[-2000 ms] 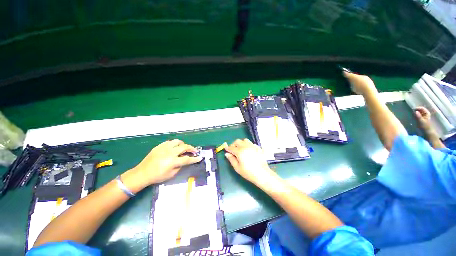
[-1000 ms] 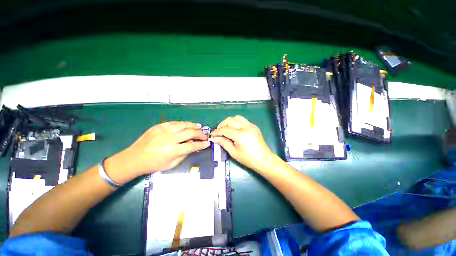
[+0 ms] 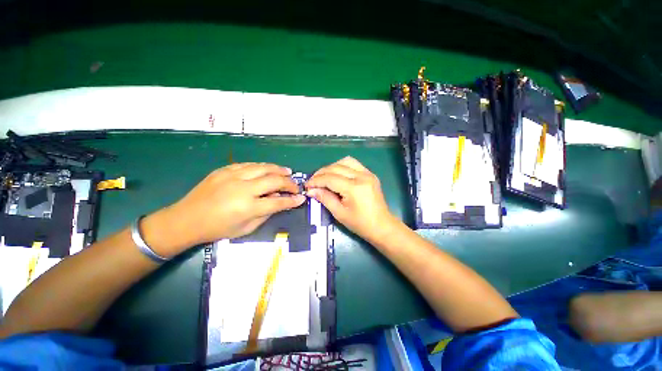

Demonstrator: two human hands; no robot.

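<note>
An open tablet unit point(image 3: 268, 290) lies on the bench in front of me, its white area and an orange flex cable point(image 3: 267, 290) facing up. My left hand point(image 3: 243, 199) rests over its top end, fingertips pinched at the top edge. My right hand point(image 3: 350, 196) meets it there, thumb and finger pinched together. A small silvery part point(image 3: 299, 178) shows between the fingertips of both hands. Which hand holds it is hard to tell. My left hand hides most of the unit's top end.
Another open unit point(image 3: 47, 217) lies at left, orange tab out, below thin black strips point(image 3: 54, 151). Two stacks of units point(image 3: 475, 181) point(image 3: 533, 156) stand at right. A dark unit point(image 3: 578, 91) lies on the green belt. Another person's forearm point(image 3: 617, 317) is at lower right.
Over two seconds my right hand has moved left from the orange tab to meet my left fingertips. The view has shifted. A dark unit now shows on the belt, where a neighbour's hand was reaching.
</note>
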